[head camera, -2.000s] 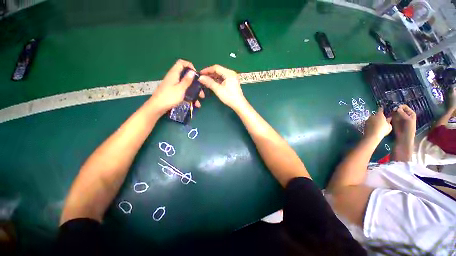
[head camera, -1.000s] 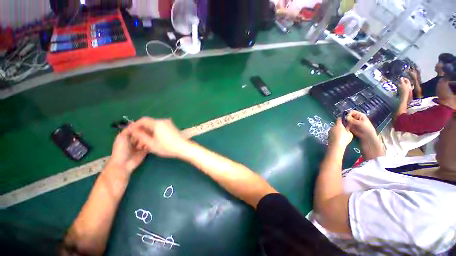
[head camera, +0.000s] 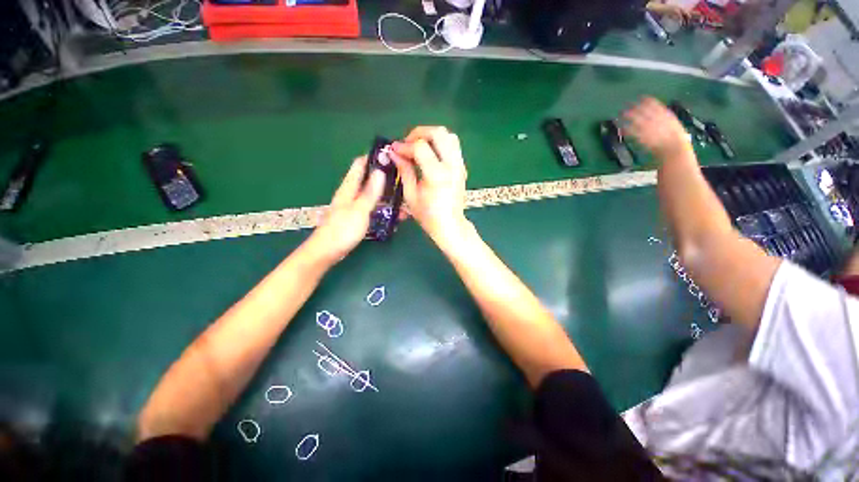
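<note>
My left hand (head camera: 350, 209) holds a black phone body (head camera: 383, 218) upright over the pale edge strip, gripping its left side. My right hand (head camera: 435, 179) is at the phone's upper right, its fingertips on the top end by a small pale, reddish spot. Whether the right fingers pinch a separate small part cannot be told. Several thin white rings (head camera: 278, 394) lie loose on the green bench below my hands. Thin silvery tweezers (head camera: 345, 365) lie among them, crossing two rings.
Black phones (head camera: 173, 177) lie on the green surface beyond the pale strip (head camera: 188, 232), left and right. A neighbour's arm (head camera: 702, 202) reaches over toward the right-hand phones. Beside it are a black tray (head camera: 786, 226) and more rings. A red-orange bin (head camera: 283, 21) and a white cable stand at the far side.
The view has tilted down and turned. My hands, earlier close together at the left near the strip, now hold a phone in the middle. The neighbour's hand has moved out over the far phones.
</note>
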